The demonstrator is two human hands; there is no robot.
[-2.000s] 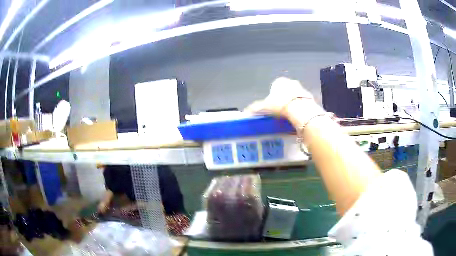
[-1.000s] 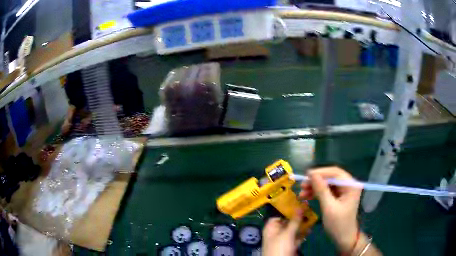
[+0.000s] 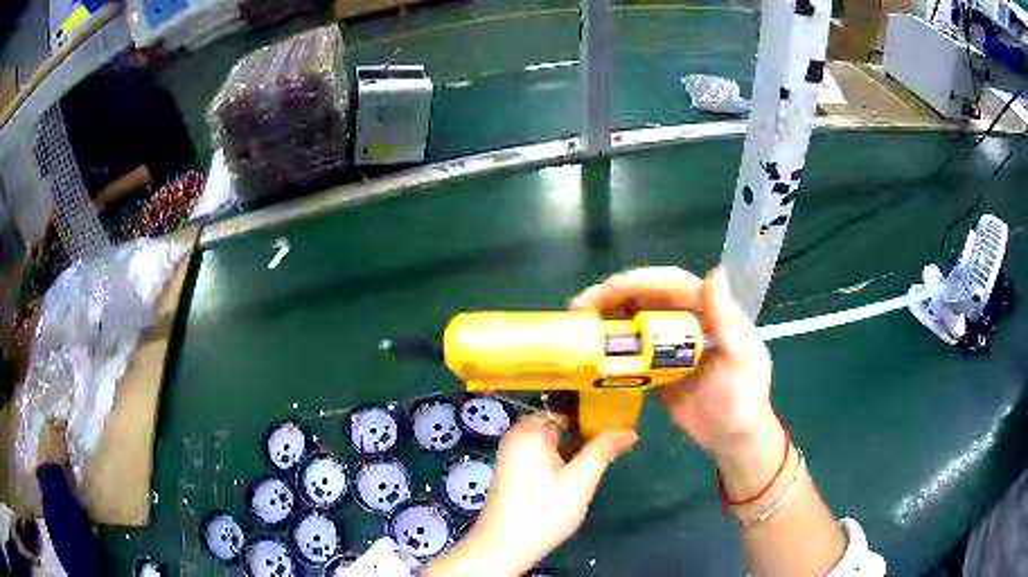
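A yellow hot glue gun (image 3: 524,347) is held up over the green table, its black nozzle pointing left. My left hand (image 3: 541,479) is closed around the gun's handle from below. My right hand (image 3: 721,372) is at the rear of the gun, fingers around the long translucent glue stick (image 3: 834,323) where it enters the back. The fingers behind the gun body are partly hidden. Several round discs with pale inner faces and dark rims (image 3: 382,485) lie on the table below and left of the gun.
A chipped white post (image 3: 772,169) stands beyond my right hand. A small white fan (image 3: 969,282) is at the right, near the stick's far end. Plastic film (image 3: 85,327) lies on cardboard (image 3: 141,451) at left, with another person's sleeved arm (image 3: 65,518). A wrapped stack (image 3: 287,118) stands beyond.
My right hand was on the blue-topped box on the shelf, then held the stick behind the gun. The stick now sits in the gun's rear, and the gun is raised and level. The view has shifted down and right.
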